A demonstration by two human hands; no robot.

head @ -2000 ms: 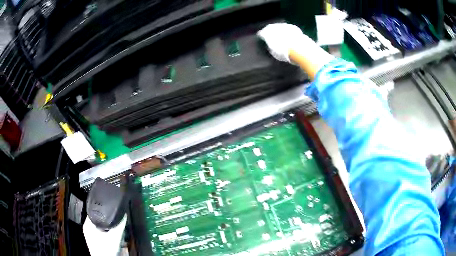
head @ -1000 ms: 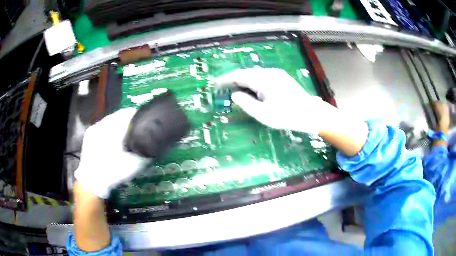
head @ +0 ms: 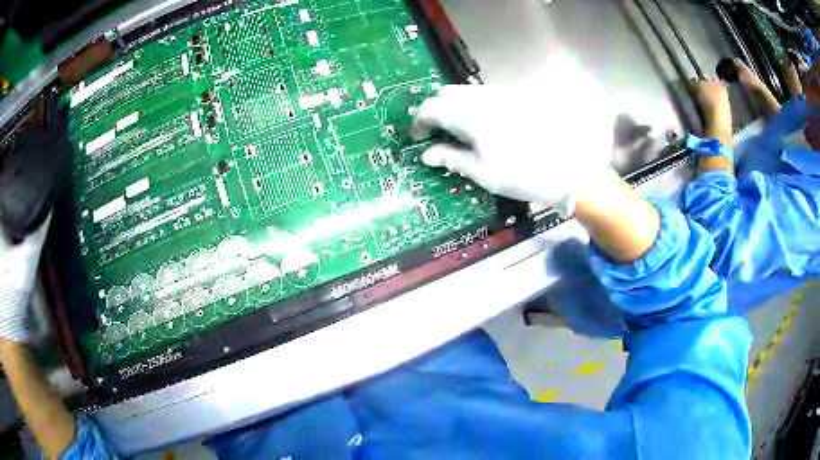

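Observation:
The large green circuit board [head: 270,135] sits in the black carrier [head: 234,328] with red-brown edge bars. My gloved right hand [head: 517,135] is over the board's right part, its thumb and forefinger a little apart; whether it holds a small part cannot be told. My gloved left hand [head: 20,274] is at the left rim, cut off by the picture's edge. It holds a dark rounded item [head: 31,184] beside the carrier's left bar. White rings show along the board's near edge.
A silver rail [head: 360,337] runs along the carrier's near side. A metal surface [head: 584,45] lies to the right, with dark bars across it. A coworker in blue [head: 746,202] stands at the right, hands over the line. The floor [head: 575,337] has yellow marks.
The view has swung right and down. My right hand has moved from the board's middle to its right part. My left hand with the dark item has moved from over the board to its left edge.

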